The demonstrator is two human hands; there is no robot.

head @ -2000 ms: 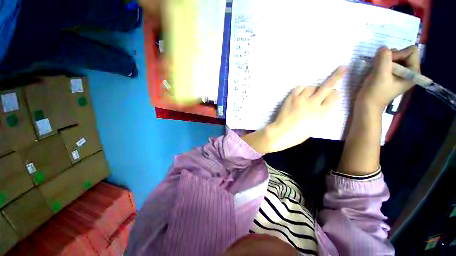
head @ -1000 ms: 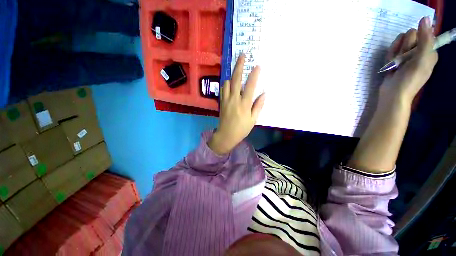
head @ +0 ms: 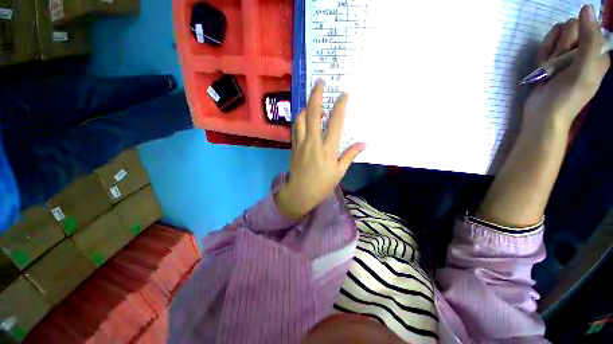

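Note:
A white ruled record sheet (head: 417, 87) with handwriting down its left side lies on a blue-edged clipboard (head: 299, 40) over an orange-red tray (head: 189, 87). My left hand (head: 314, 154) rests on the sheet's lower left part, fingers spread, holding nothing. My right hand (head: 568, 74) holds a pen (head: 548, 68) at the sheet's right side; its silvery tip points left, and I cannot tell whether it touches the paper. Black devices with white labels sit in the tray's pockets: one at the upper left (head: 208, 24), one below it (head: 226, 93), one beside the clipboard (head: 277, 107).
Brown cartons (head: 87, 215) stand at the left on the blue floor (head: 228, 181), beside a red-orange stack (head: 128, 289). Another person's dark blue trouser legs (head: 87, 121) show at the upper left. A dark curved edge lies at the lower right.
The yellow sheet at the tray's left is gone from view. My left hand moved left from the sheet's middle to its written column. My right hand moved right and up, pen still held.

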